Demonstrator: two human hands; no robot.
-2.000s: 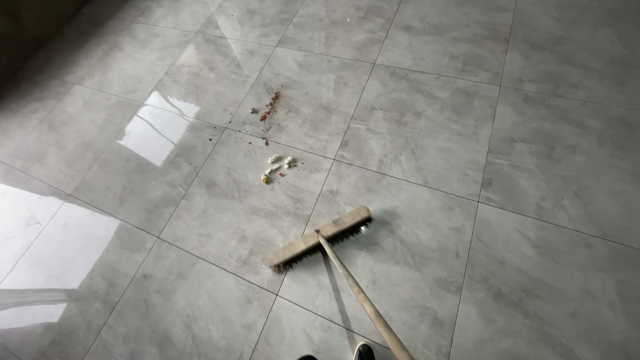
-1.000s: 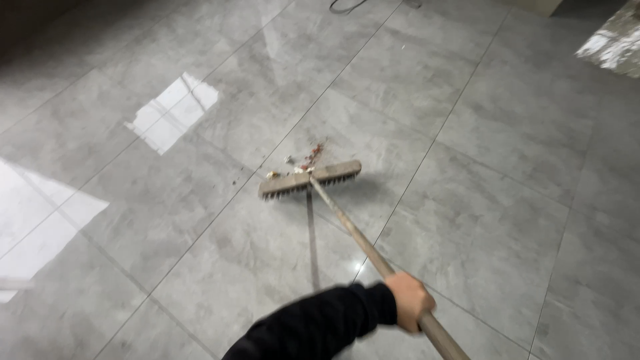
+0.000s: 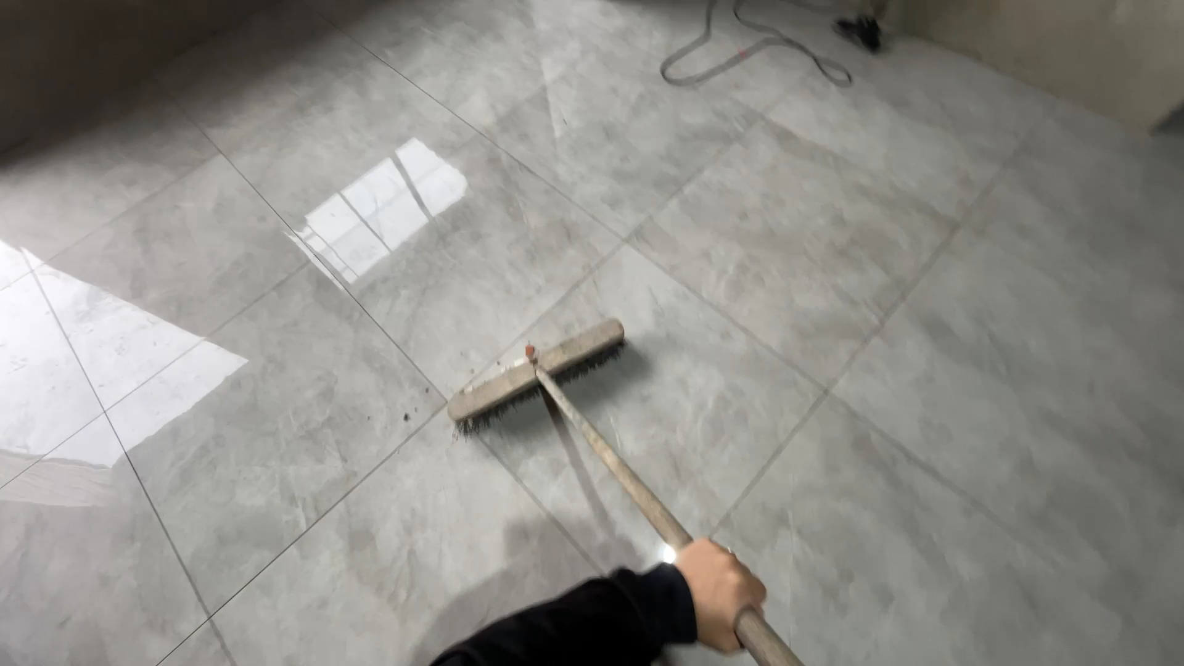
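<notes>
My left hand (image 3: 717, 592), in a black sleeve that enters from the bottom edge, is closed around the wooden handle (image 3: 615, 462) of a push broom. The handle runs from the lower right up to the broom's long wooden head (image 3: 536, 372), whose dark bristles face down at the tiled floor. A small reddish-brown bit (image 3: 531, 351) shows at the middle of the head's far edge, with pale bits beside it. Dark crumbs (image 3: 406, 416) lie left of the head. Most of any debris behind the head is hidden. My right hand is out of view.
Glossy grey floor tiles (image 3: 980, 444) carry bright window reflections at the left. A dark cable or strap (image 3: 694, 79) lies looped near the top, with a small black object (image 3: 860, 32) beside it. A wall (image 3: 1027, 46) borders the floor at the upper right.
My left hand, unseen two seconds ago, came into view on the handle. The broom head has moved forward from short of the red and white debris to over or against it. The view has shifted.
</notes>
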